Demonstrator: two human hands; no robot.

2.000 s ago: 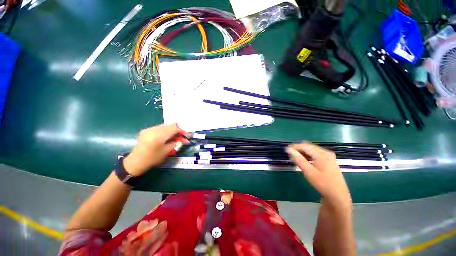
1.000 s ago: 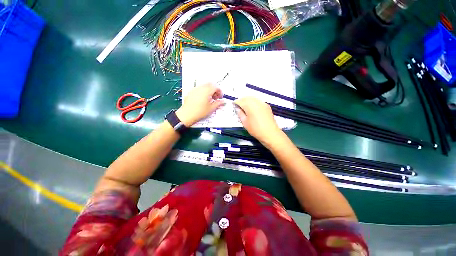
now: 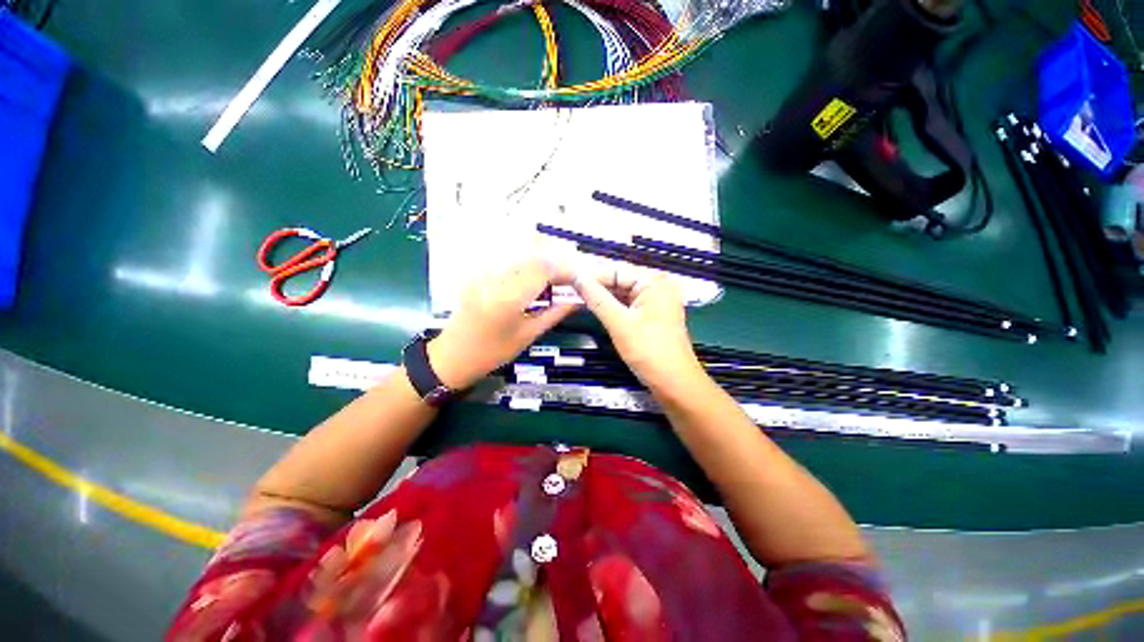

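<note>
My left hand (image 3: 506, 314) and my right hand (image 3: 636, 316) meet fingertip to fingertip at the lower edge of the white paper (image 3: 483, 163). A small white piece shows between the fingers; whether a cable end is with it is hidden. Several black sleeved cables (image 3: 803, 284) lie slanting across the paper to the right. More black cables (image 3: 853, 376) with white labels at their left ends lie below my hands, over a steel ruler (image 3: 1066, 440). Red-handled scissors (image 3: 301, 265) lie left of the paper.
Coiled coloured wires (image 3: 552, 50) lie behind the paper, with a clear plastic bag (image 3: 728, 13). A black heat gun (image 3: 866, 113) lies at the upper right. Farther right are a blue bin (image 3: 1081, 100) and more black cables (image 3: 1066, 238). A second ruler (image 3: 270, 75) and large blue bin (image 3: 28, 138) are left.
The scissors left my left hand between the first two frames and now lie on the bench. Both hands joined over the paper, then moved down to its lower edge. The camera view has shifted.
</note>
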